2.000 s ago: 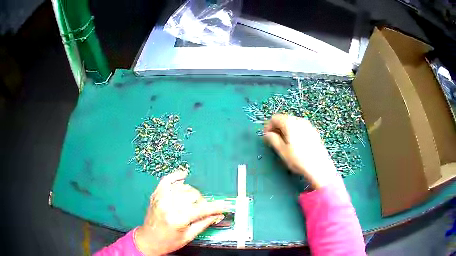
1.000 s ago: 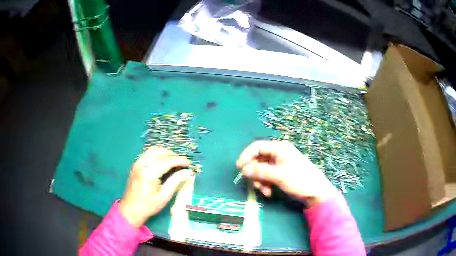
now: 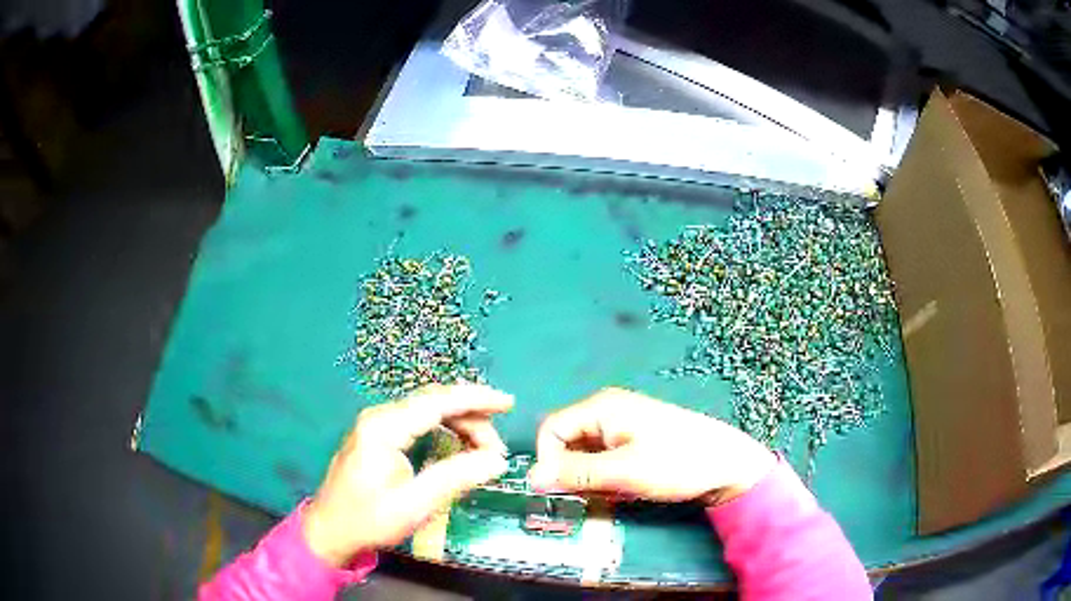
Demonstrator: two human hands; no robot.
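Observation:
The green circuit board (image 3: 499, 502) lies near the front edge of the bench in a pale fixture (image 3: 432, 534). A dark red part (image 3: 550, 525) sits below the strip. My left hand (image 3: 411, 470) is over the board's left side, thumb and fingertips close together. My right hand (image 3: 634, 450) is over its right side, fingers pinched. What either pinch holds is too small to tell. A small pile of leaded components (image 3: 413, 323) lies beyond my left hand. A larger pile (image 3: 787, 305) lies to the right.
An open brown cardboard box (image 3: 957, 317) stands at the right. A silver-grey metal frame (image 3: 529, 132) lies at the back with a crumpled clear plastic bag (image 3: 534, 49) on it. A green post (image 3: 249, 82) stands at the back left. The green mat (image 3: 270, 340) covers the bench.
My right hand has moved from the large pile toward the board. My left hand moved off the board to the small pile's edge, then back over the board's left side. The view has shifted slightly.

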